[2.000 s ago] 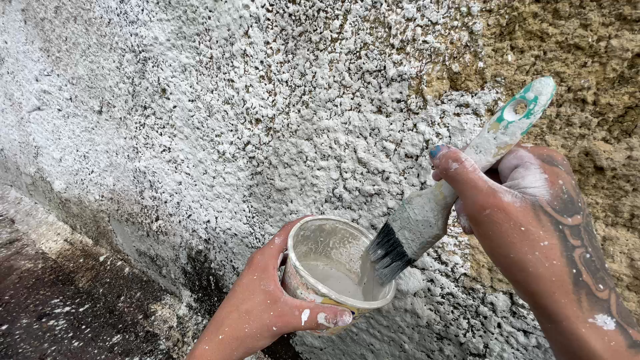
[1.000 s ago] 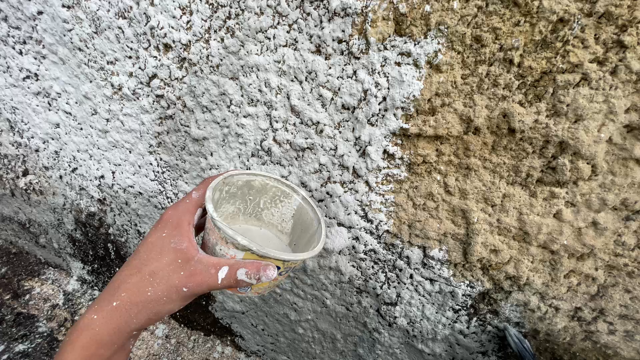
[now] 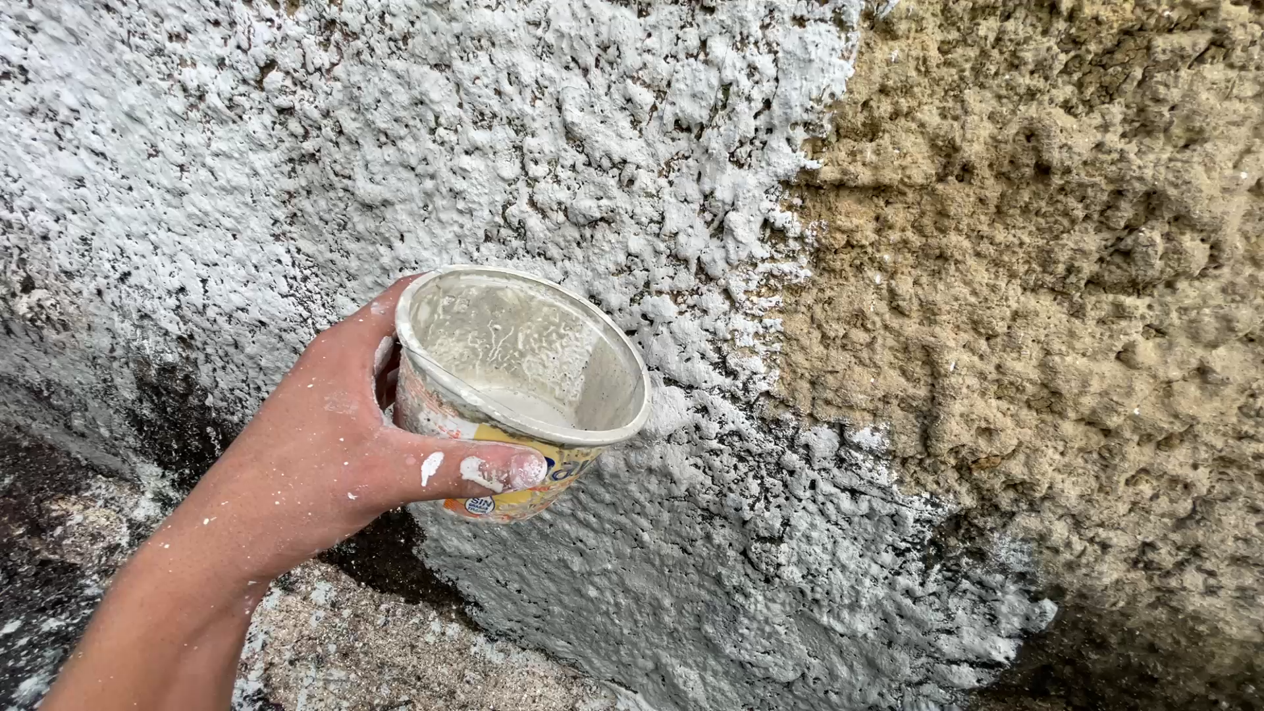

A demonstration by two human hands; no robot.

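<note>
My left hand (image 3: 336,434), flecked with white paint, grips a round plastic tub (image 3: 523,365) around its side, thumb across the printed front. The tub is tilted a little, its open top facing up, with pale paint (image 3: 518,403) low inside and dried streaks on the inner wall. Behind it stands a rough-textured wall, with white paint (image 3: 632,138) on the left and centre and bare tan render (image 3: 1027,267) on the right. My right hand and the paintbrush are outside the view.
Below the tub, the wall's lower part (image 3: 671,583) is painted grey-white. Speckled, paint-spotted ground (image 3: 395,642) lies along its foot at the lower left. Dark stains mark the wall base beside my wrist.
Two seconds ago my right hand held the paintbrush in the tub; hand and brush have since left the view. My left hand keeps its grip on the tub. The view has shifted right along the wall.
</note>
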